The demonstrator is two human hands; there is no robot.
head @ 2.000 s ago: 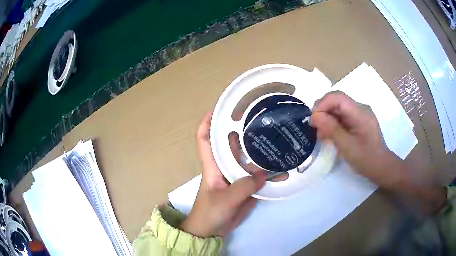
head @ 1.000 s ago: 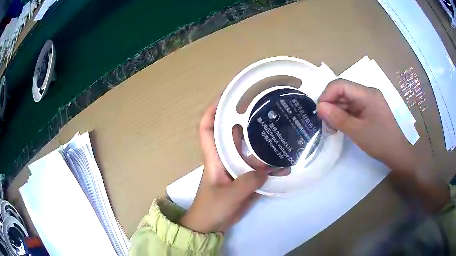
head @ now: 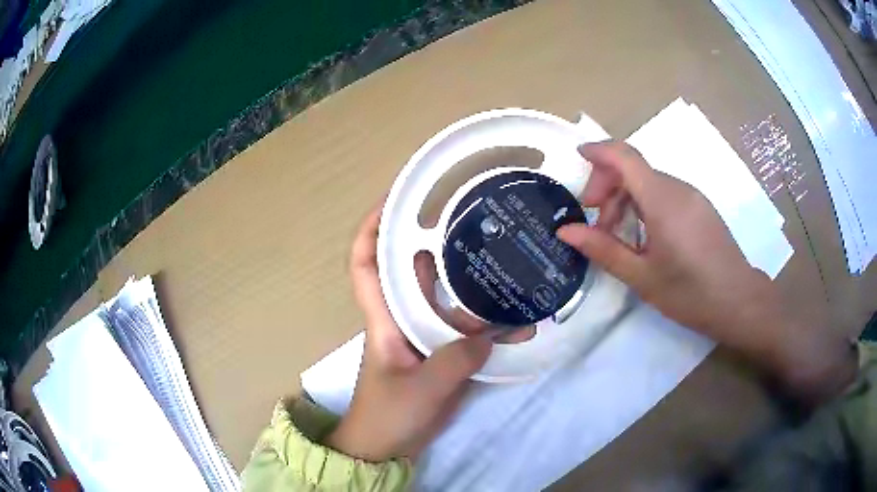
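Observation:
A white ring housing (head: 399, 255) with curved slots is held over white sheets. A round black label (head: 516, 248) with fine white print covers its centre, with a small white spot near its right side. My left hand (head: 409, 370) grips the housing at its lower left, thumb on the front, other fingers behind the rim. My right hand (head: 673, 235) is at the housing's right side, with thumb tip at the label's right edge and index finger on the upper right rim. Its thumb and index finger are apart. Whether it holds anything is unclear.
A white sheet (head: 567, 423) lies under the housing. A paper stack (head: 115, 404) is at left, long sheets (head: 803, 106) at right. Tiny scraps (head: 772, 154) lie on the cardboard. The green conveyor (head: 192, 67) carries another housing (head: 41, 192). More housings (head: 24, 452) sit at lower left.
The held housing has shifted slightly left. My right thumb and index finger have parted, and the thumb has moved onto the label's edge. The shiny streak at the label's lower right is gone. The conveyor housing moved left.

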